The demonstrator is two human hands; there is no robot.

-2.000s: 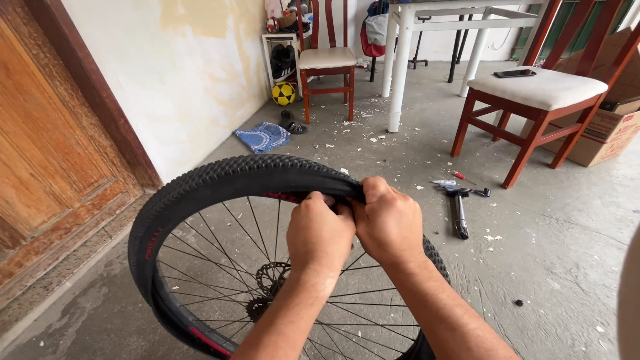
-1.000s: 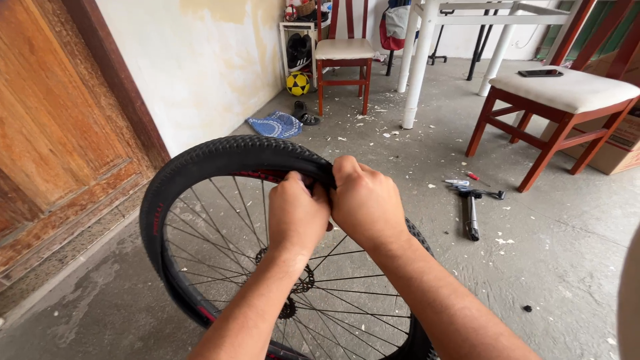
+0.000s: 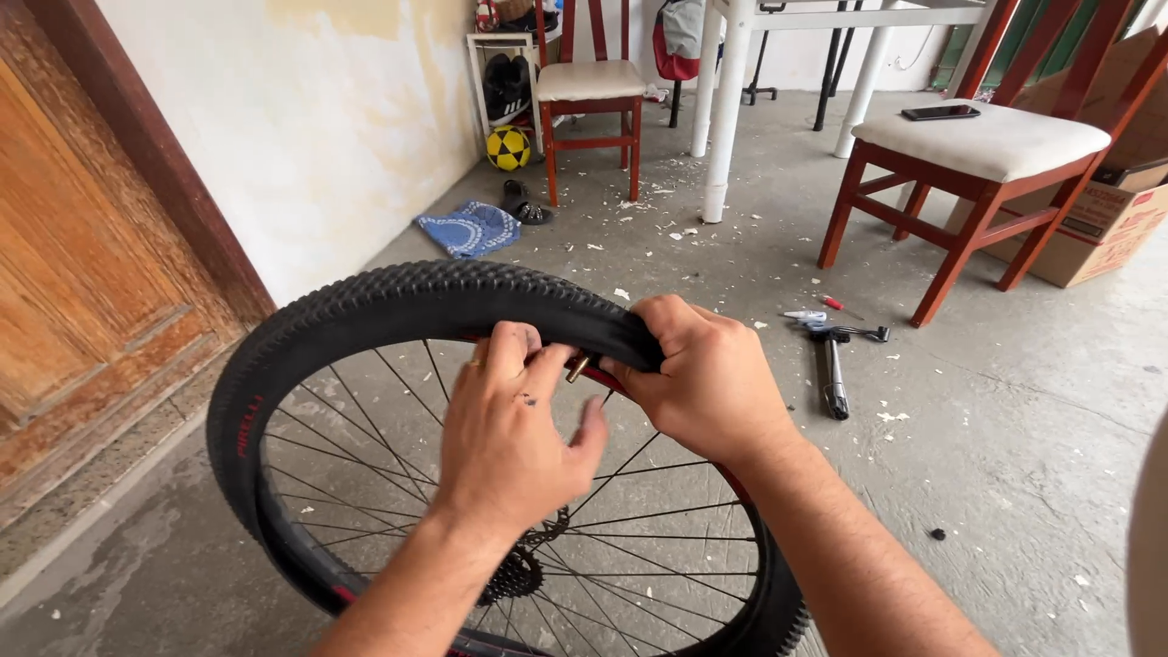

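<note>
A bicycle wheel stands tilted before me, its black knobby tire (image 3: 365, 315) partly off the rim. My right hand (image 3: 707, 374) grips the tire at the upper right, thumb on the inner side. A brass valve stem (image 3: 578, 368) pokes out between the tire and the red-marked rim, between my two hands. My left hand (image 3: 516, 415) is at the inner edge of the tire just left of the valve, fingertips against it and thumb spread away. Thin black spokes (image 3: 639, 522) run to the hub, where a cassette (image 3: 513, 577) shows partly behind my left forearm.
On the floor at right lie a hand pump (image 3: 835, 374), a red-handled screwdriver (image 3: 832, 302) and a small tube (image 3: 805, 315). A chair (image 3: 985, 137) holding a phone (image 3: 940, 112) stands beyond, near a cardboard box (image 3: 1118, 228). A wooden door (image 3: 82, 255) is at left; a blue cloth (image 3: 470, 229) lies by the wall.
My left hand has loosened, its thumb now spread from the tire, and the brass valve stem has come into sight. My right hand still holds the tire.
</note>
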